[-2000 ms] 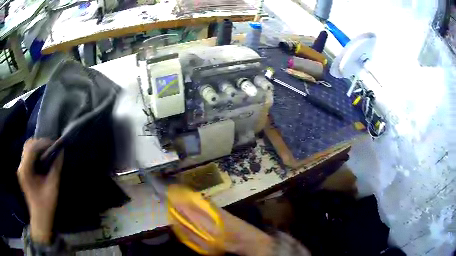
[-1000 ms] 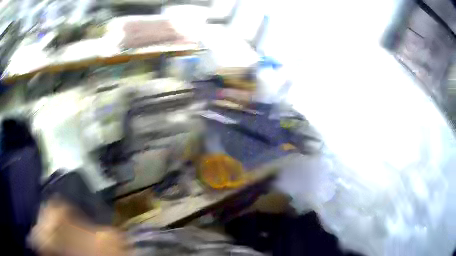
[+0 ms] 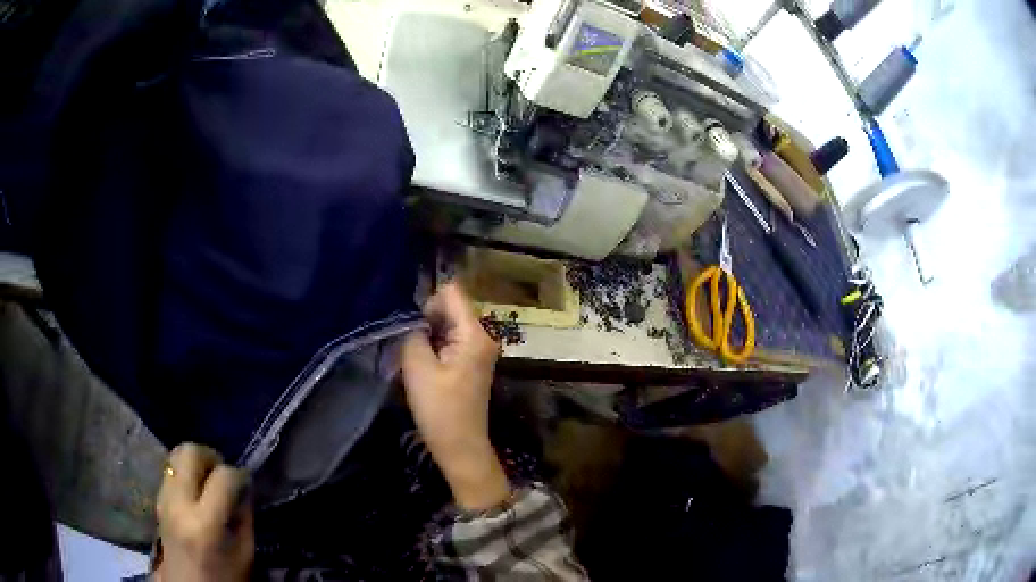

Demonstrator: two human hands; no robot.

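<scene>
A dark navy denim garment (image 3: 261, 216) covers the left of the view and hangs over the table's front edge. Its overlocked edge (image 3: 307, 381), a pale stitched line, runs between my hands, with a grey lining piece (image 3: 329, 432) under it. My left hand (image 3: 205, 512) pinches the lower left end of this edge. My right hand (image 3: 454, 387) pinches its upper right end, near the scrap tray. The yellow-orange handled scissors (image 3: 720, 313) lie on the blue mat, with no hand on them.
The off-white overlock machine (image 3: 579, 57) stands behind, with white tension dials (image 3: 687, 123). The cream-yellow scrap tray (image 3: 557, 293) is at its front, with dark trimmings (image 3: 625, 298) beside it. Thread cones (image 3: 792, 182) and a long black-handled tool (image 3: 795, 273) lie on the mat (image 3: 744, 227). A dark heap (image 3: 670, 500) is below.
My right hand has let go of the scissors, which now lie on the mat. Both hands now hold the garment's edge, stretched between them. The view has shifted; the machine appears higher and further right.
</scene>
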